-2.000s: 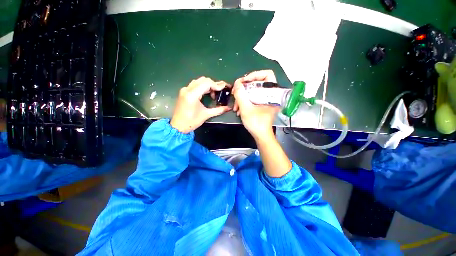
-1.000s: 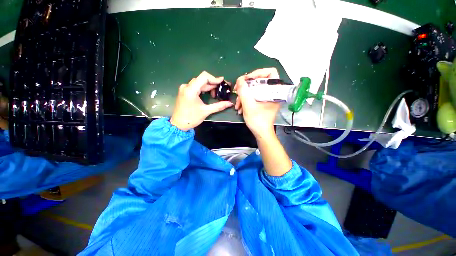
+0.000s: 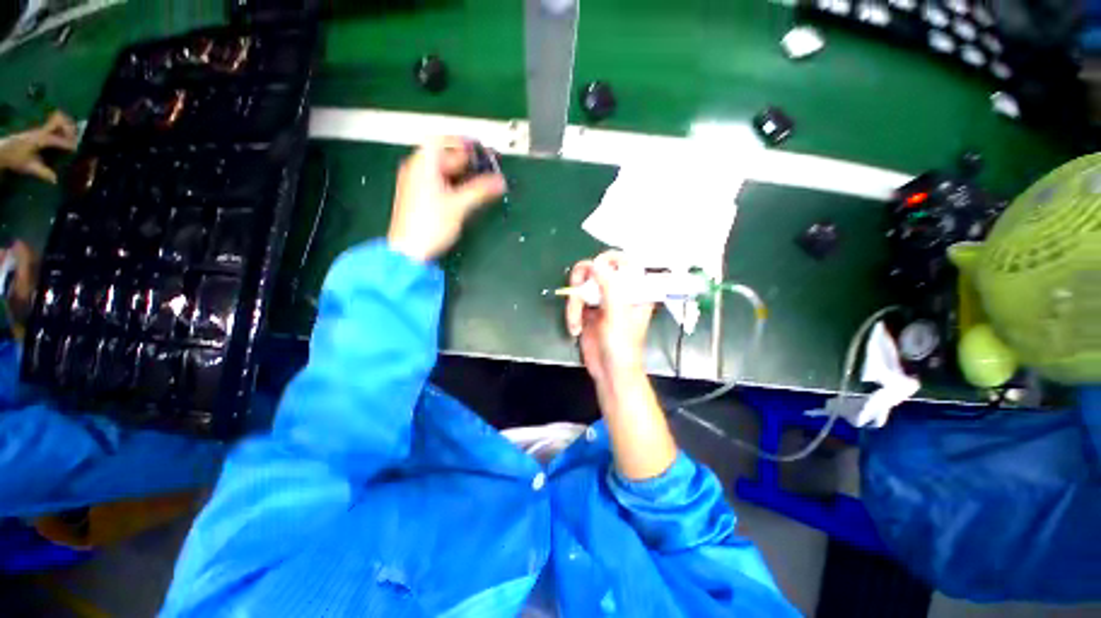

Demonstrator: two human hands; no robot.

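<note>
My left hand (image 3: 432,199) holds a small black housing (image 3: 481,162) between thumb and fingers, above the bench near the pale edge rail. My right hand (image 3: 613,316) holds the glue syringe (image 3: 662,287) like a pen. Its thin yellowish needle (image 3: 568,291) points left, well away from the housing. The green adapter head (image 3: 709,290) is at the syringe's rear and joins a clear air hose (image 3: 757,316). The housing's details are blurred and partly covered by the fingers.
A glossy black tray (image 3: 157,272) lies at left. A white sheet (image 3: 670,217) lies ahead of my right hand. Black housings (image 3: 596,100) sit on the belt beside a grey post (image 3: 548,73). At right are the controller (image 3: 936,223), gauge (image 3: 920,340), tissue (image 3: 884,380) and lime-green fan (image 3: 1048,272).
My left hand has moved forward and left with the housing, away from the needle. My right hand still holds the syringe, now lower in view. The view has shifted, showing more belt and the fan.
</note>
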